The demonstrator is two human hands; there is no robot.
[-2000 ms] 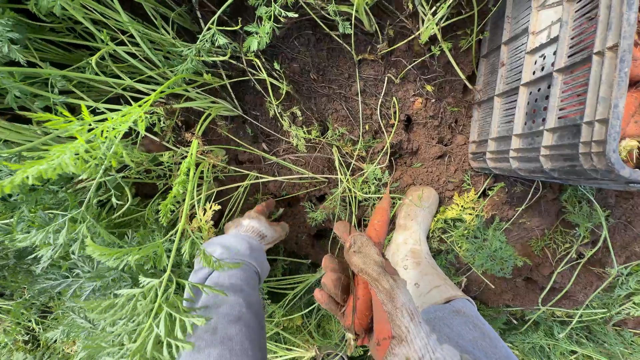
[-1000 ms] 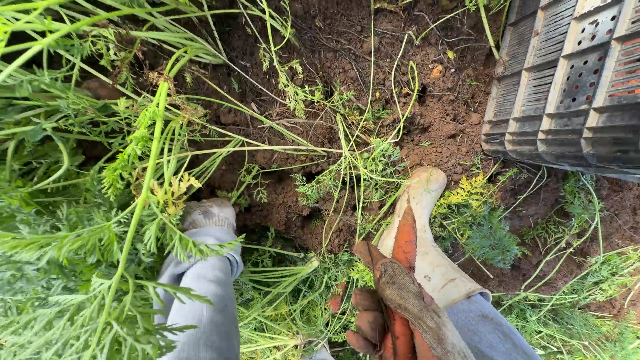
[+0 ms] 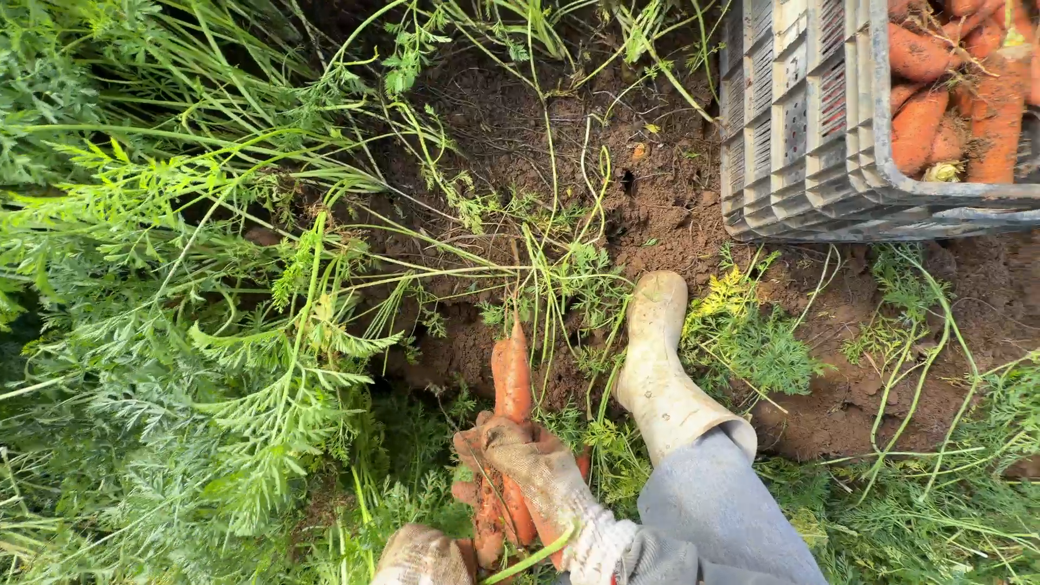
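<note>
My right hand (image 3: 532,463), in a soiled fabric glove, is closed around several orange carrots (image 3: 512,382) at the lower middle of the head view. Their thin root tips point up, and soil clings to them. The lower ends of the bunch show below my fingers, beside a green stalk. At the bottom edge is my left hand (image 3: 424,559), also gloved and partly cut off by the frame. It lies close by the lower ends of the carrots; its fingers are mostly hidden, so its grip cannot be made out.
A grey plastic crate (image 3: 800,122) holding soiled carrots (image 3: 918,130) stands at the upper right. My pale boot (image 3: 662,366) is on the brown soil (image 3: 666,219), right of the bunch. Dense carrot foliage (image 3: 203,366) fills the left side, with loose stems across the middle.
My left hand has gone from the foliage on the left to the bottom edge, near the bunch. My right hand still holds carrots, which now stand further left of the boot.
</note>
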